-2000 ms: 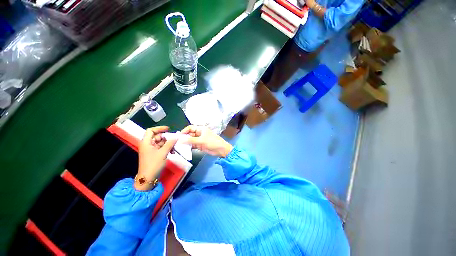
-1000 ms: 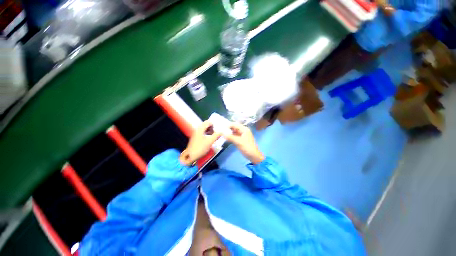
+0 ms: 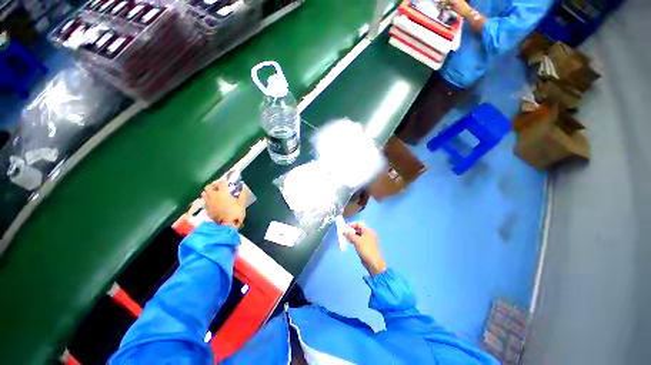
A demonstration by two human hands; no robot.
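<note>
My left hand (image 3: pixel 225 204) is at the small solvent bottle (image 3: pixel 235 184) beyond the tray's right end, fingers around its near side. My right hand (image 3: pixel 365 242) pinches a small white wiping cloth (image 3: pixel 340 232) at the bench edge, over the blue floor. The red tray (image 3: pixel 251 314) lies below my left arm, with black display panels (image 3: pixel 152 275) in its slots; my left sleeve covers part of it. A small white card (image 3: pixel 283 234) lies flat on the dark green bench beside the tray.
Two shiny white round patches, plastic-wrapped wipes (image 3: pixel 310 189), lie right of the bottle. A drink bottle (image 3: pixel 281 128) stands or lies behind them. A blue stool (image 3: pixel 470 137) and cardboard boxes (image 3: pixel 551 135) are on the floor. Another worker's blue sleeve (image 3: pixel 515 27) is by stacked trays (image 3: pixel 422 36).
My hands, together at the white cloth before, are now apart. My left hand has moved to the small bottle. My right hand has moved right with the cloth. The white card is now uncovered.
</note>
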